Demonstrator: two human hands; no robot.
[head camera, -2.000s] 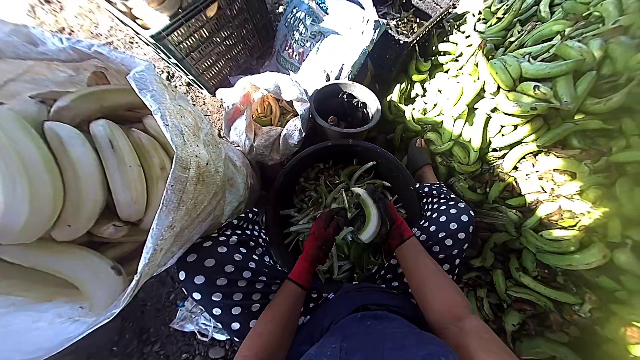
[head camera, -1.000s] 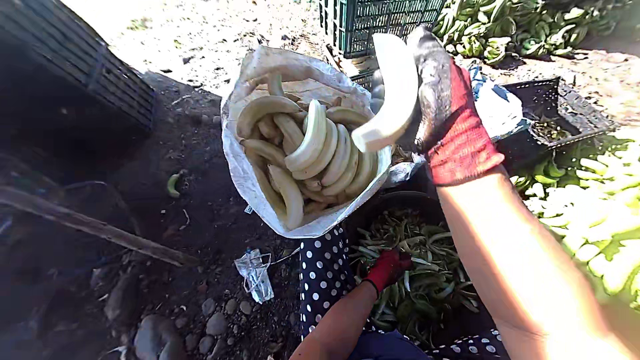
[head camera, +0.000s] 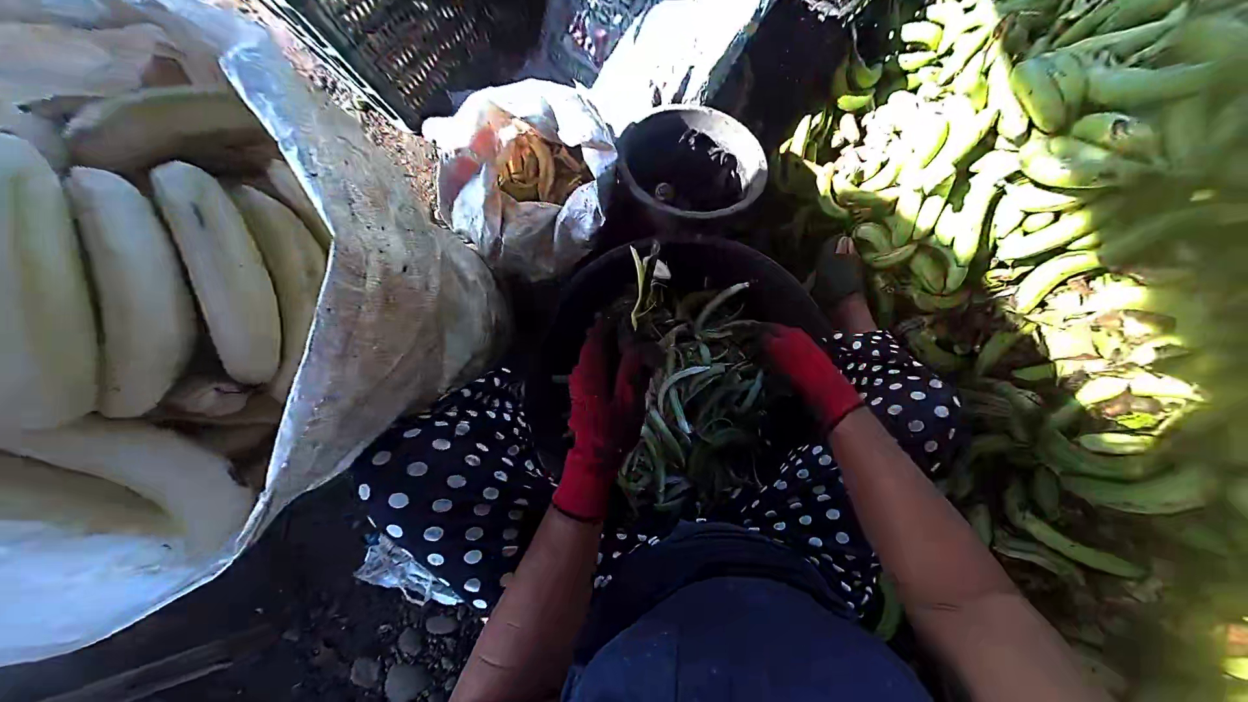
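Observation:
My left hand (head camera: 606, 400), in a red glove with dark fingers, reaches into the left side of a black tub (head camera: 780, 278) between my legs. My right hand (head camera: 804, 370), gloved the same way, is at the tub's right side. Both hands touch a heap of green peel strips (head camera: 697, 400); their fingertips are dark and partly hidden, so a firm hold cannot be made out. A thin yellow-green peel piece (head camera: 641, 283) stands up near my left fingertips. Peeled plantains (head camera: 219, 273) fill a white woven sack (head camera: 390, 292) at the left.
Beyond the tub stand a dark bucket (head camera: 694, 161) and a white plastic bag (head camera: 526, 219) with brownish-yellow contents. A black plastic crate (head camera: 419, 49) is at the top. Unpeeled green plantains (head camera: 1063, 195) are piled at the right. Stones (head camera: 405, 678) lie at lower left.
My right hand has come down from beside the sack to the tub; the peeled plantain it held up is out of it. The view has swung back over the tub.

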